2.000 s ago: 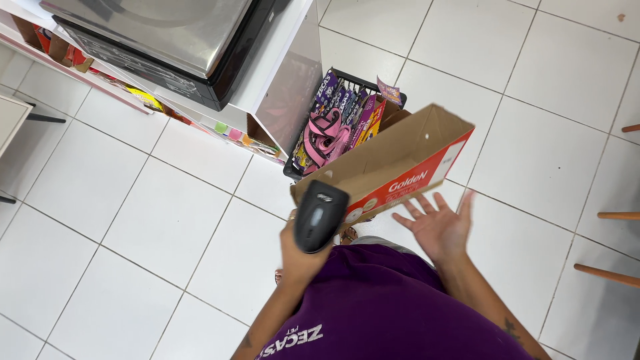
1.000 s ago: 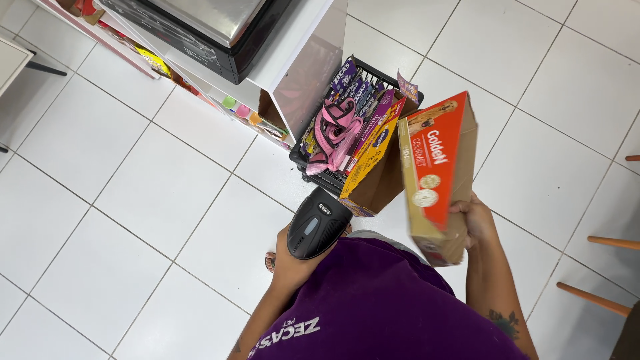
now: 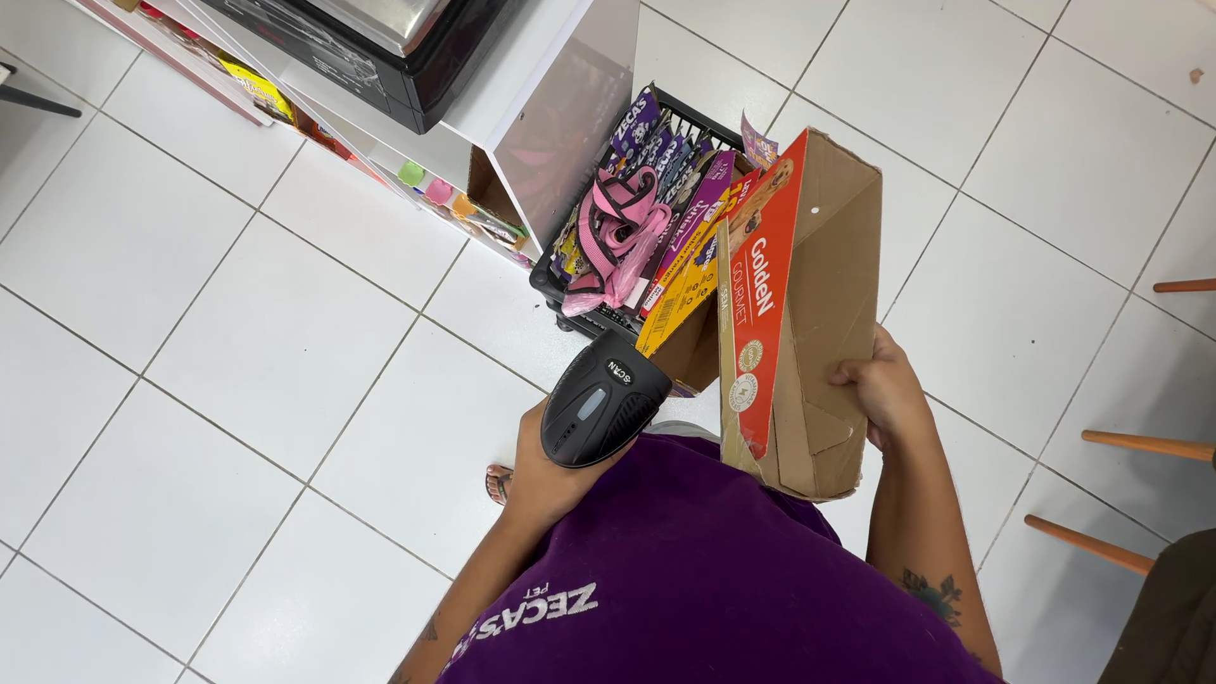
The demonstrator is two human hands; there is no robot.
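My left hand [image 3: 556, 480] is closed around a black handheld barcode scanner [image 3: 603, 399], its rounded head uppermost. With my right hand [image 3: 883, 389] I grip the side of an open-topped cardboard display box [image 3: 826, 285] with a red Golden Gourmet front, tilted and empty in the part I can see. Just left of it a yellow cardboard box [image 3: 689, 294] leans over the edge of a black wheeled basket [image 3: 570, 309]. In the basket are a pink strap or harness [image 3: 617, 228], purple printed packets [image 3: 636, 133] and a purple box [image 3: 698, 218].
A white counter [image 3: 579, 104] stands beside the basket, with a black and steel appliance [image 3: 418, 57] on top and colourful goods on shelves below. White floor tiles [image 3: 237, 380] surround my feet. Wooden chair legs [image 3: 1140, 442] reach in from the right.
Two seconds ago my right hand was spread beside the display box; now it grips the box. The box has turned more upright, away from the yellow box. The scanner has stayed in my left hand.
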